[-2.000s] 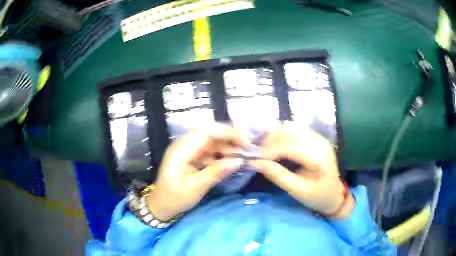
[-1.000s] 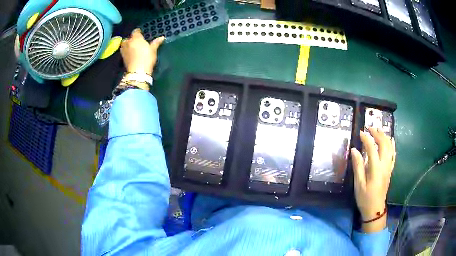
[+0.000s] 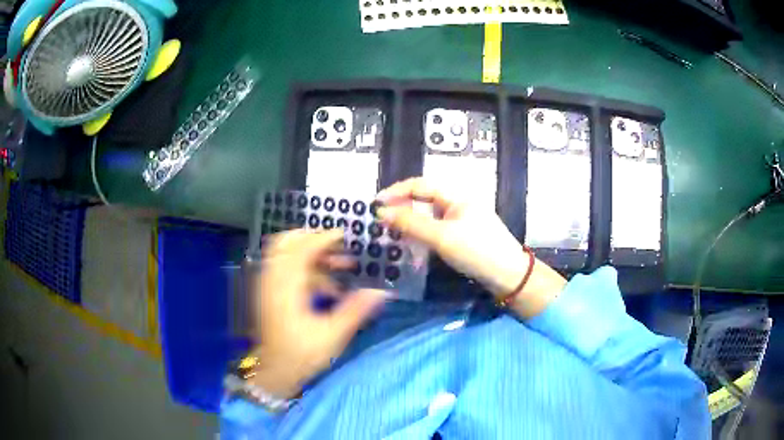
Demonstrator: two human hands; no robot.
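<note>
A clear sheet with rows of black rings (image 3: pixel 378 251) is held over the left part of the black foam tray (image 3: pixel 511 96). My left hand (image 3: pixel 301 296), blurred, holds the sheet from its lower left side. My right hand (image 3: pixel 447 228) has its thumb and fingertips at the sheet's top edge near a ring; whether a ring is pinched cannot be told. The tray holds several phone units, each with a pale camera block at the top. The leftmost phone unit (image 3: pixel 344 172) is partly covered by the sheet.
A narrow clear ring strip (image 3: pixel 198 129) lies left of the tray. A perforated label strip (image 3: pixel 464 12) lies at the back. A fan (image 3: pixel 84 70) stands at the left. A blue crate (image 3: pixel 193 318) is below the bench. An air hose (image 3: pixel 709 249) hangs at the right beside a pale bin (image 3: pixel 731 344).
My left hand has come back from the back left with the ring sheet. My right hand has moved left from the rightmost phone to the sheet. The narrow strip now shows on the mat.
</note>
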